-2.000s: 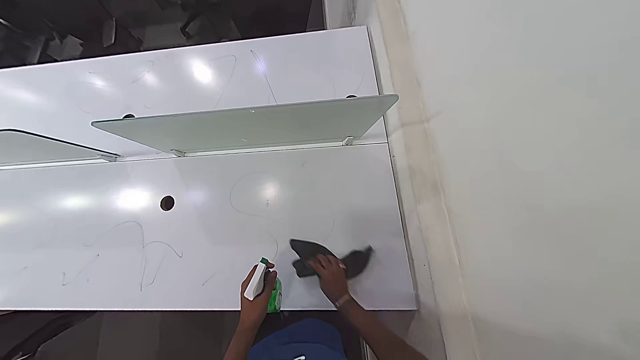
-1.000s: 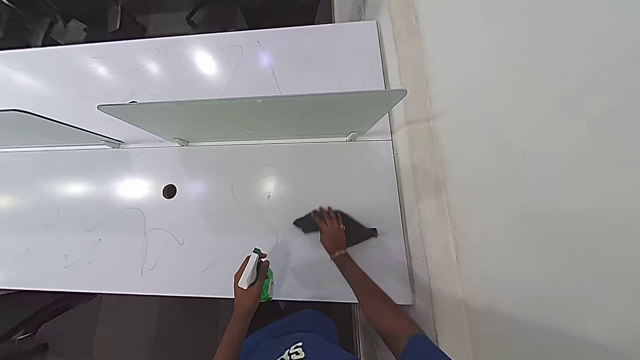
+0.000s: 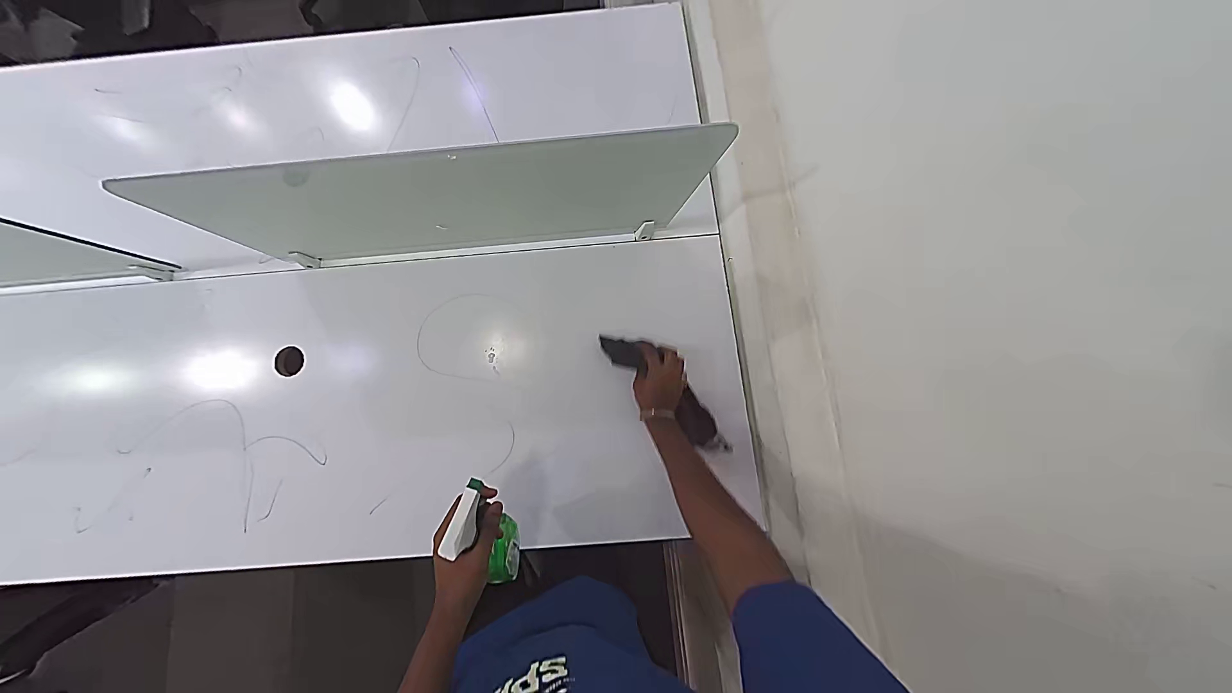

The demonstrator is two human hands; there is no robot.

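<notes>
My left hand (image 3: 466, 551) is closed around a spray bottle (image 3: 504, 551) with green liquid and a white and green trigger head, at the near edge of a white desk (image 3: 597, 481). Farther right, my right hand (image 3: 660, 380) presses a dark cloth (image 3: 697, 416) on the desk top, near its right end. Part of the cloth lies hidden under the hand. Thin curved pen-like lines mark the desk to the left and around the middle.
A frosted glass divider (image 3: 433, 197) stands along the joint between two desk halves, with another divider (image 3: 58, 255) at the left. A round cable hole (image 3: 289, 361) pierces the desk top. A pale wall (image 3: 1011, 289) borders the right end.
My right hand has moved with the cloth toward the right and farther from the near edge. My left hand still holds the spray bottle near that edge.
</notes>
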